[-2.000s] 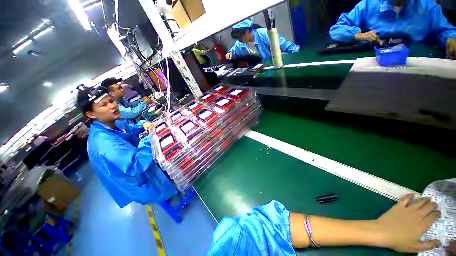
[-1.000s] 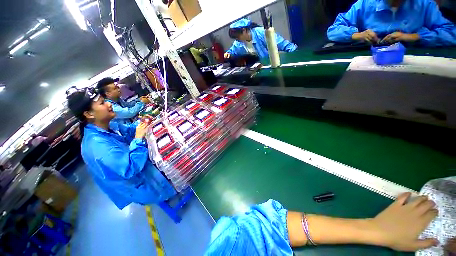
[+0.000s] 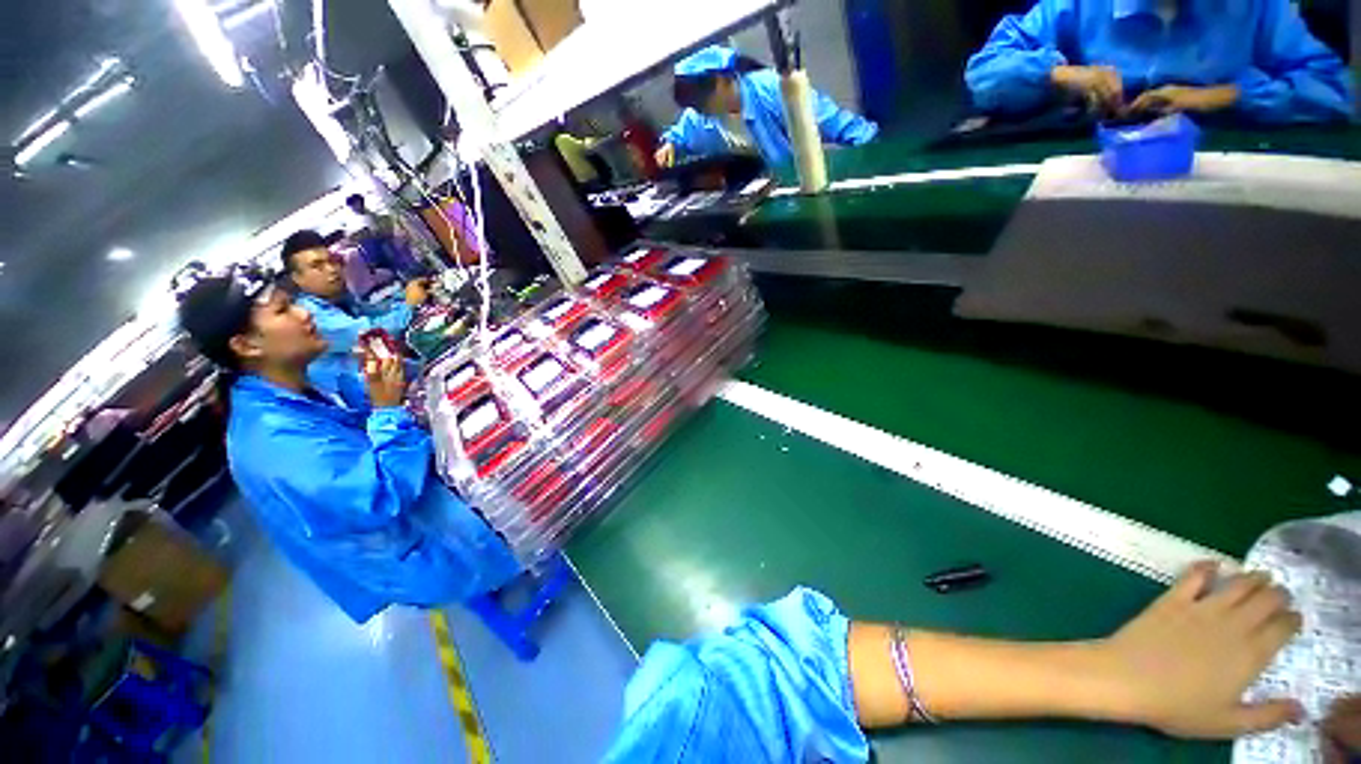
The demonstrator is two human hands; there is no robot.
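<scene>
The label strip (image 3: 1313, 612), white with rows of small black print, lies on the green bench at the right edge and is cut off there. My left hand (image 3: 1202, 657) rests palm down at its left edge, fingers spread and not closed. A bit of skin, seemingly my right hand (image 3: 1345, 727), shows over the strip at the lower right edge; its fingers and anything in them are out of the picture. A small black cylinder, perhaps a pen cap (image 3: 957, 578), lies alone on the bench.
Stacked clear blister trays (image 3: 597, 373) stand at the bench end, beside a person in blue (image 3: 336, 478). A white edge strip (image 3: 955, 478) crosses the green surface. Beyond are a grey-beige board (image 3: 1164, 261), a blue bin (image 3: 1148, 149) and other workers.
The person at the left has raised a hand holding a small red item. A small white scrap now shows above the label strip. My left hand stays at the strip; the view has shifted slightly.
</scene>
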